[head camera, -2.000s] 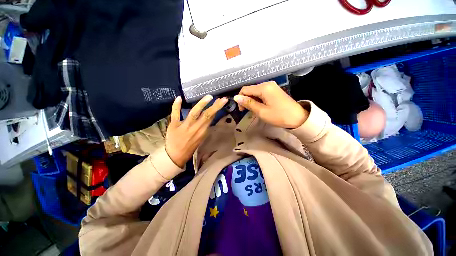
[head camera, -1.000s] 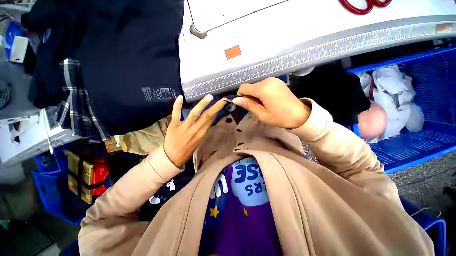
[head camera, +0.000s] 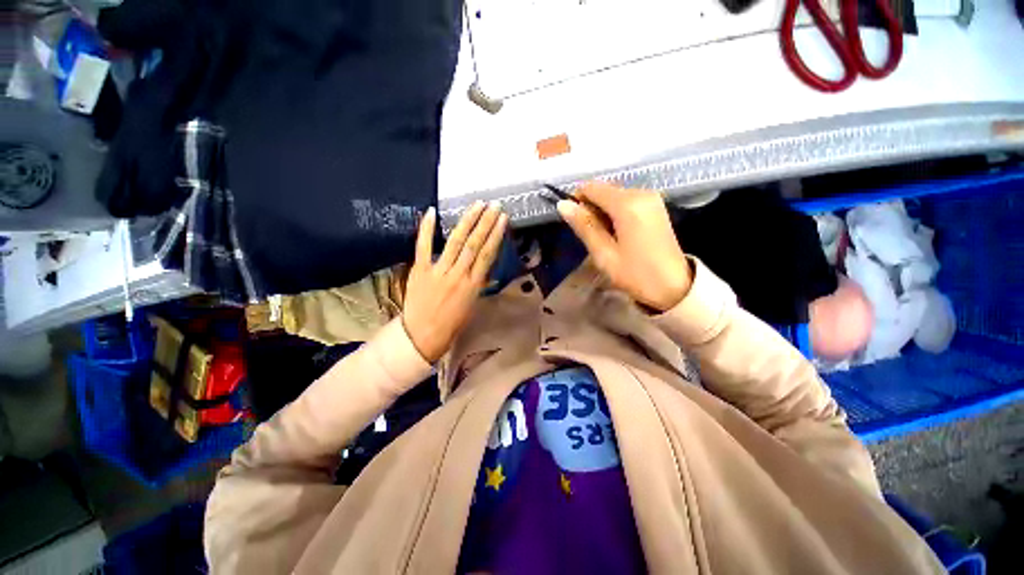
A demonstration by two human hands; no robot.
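Note:
My right hand (head camera: 631,242) pinches a small dark item (head camera: 555,192) between thumb and finger, over the ruler strip at the table's front edge. What the item is, I cannot tell. My left hand (head camera: 456,276) is flat with its fingers slightly apart, fingertips at the table edge beside the black garment (head camera: 320,124), holding nothing visible. The black garment lies across the gap between the machine tables, with a small pale print near its lower right edge. A black-and-white plaid strip (head camera: 204,213) shows at its left side.
Red scissors handles (head camera: 839,45) lie on the white machine table (head camera: 629,84) at the upper right. A blue crate (head camera: 979,294) with white pieces stands below right, dark cloth (head camera: 755,238) beside it. Another blue crate (head camera: 133,421) is at lower left. A round vent (head camera: 27,174) shows far left.
My right hand has parted from my left and moved up over the table edge with the small dark item. The view has shifted, so the table and scissors sit lower and further right.

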